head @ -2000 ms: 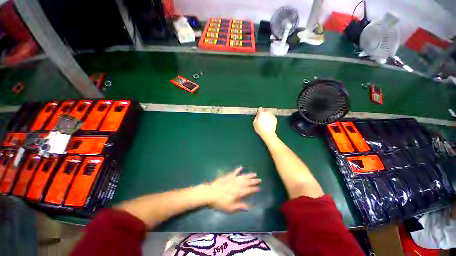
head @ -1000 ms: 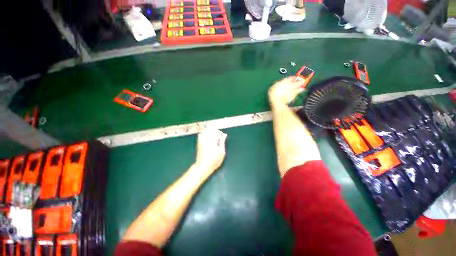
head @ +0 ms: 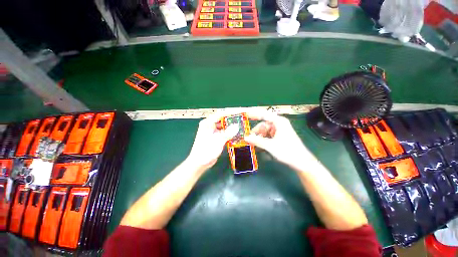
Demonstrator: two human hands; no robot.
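Observation:
An orange-rimmed phone unit [head: 243, 156] is held over the green bench, in front of the pale metal strip. Its dark screen end points toward me; a green-grey circuit board shows at the far end. My left hand [head: 211, 140] grips its left side, with the thumb over the board. My right hand [head: 275, 138] is at its right side, with bent fingers at the edge near the board. Whether the right fingers hold a small part cannot be told.
Stacked black trays with orange rear covers [head: 72, 217] stand at left, with a white label [head: 41, 172] on top. A black fan [head: 355, 100] and another black tray [head: 427, 150] are at right. Another phone unit [head: 141, 83] and a small ring [head: 155, 72] lie on the belt.
My right hand has come back from the belt beside the fan with a phone unit. My left hand, empty-looking before, has joined it on the unit over the bench.

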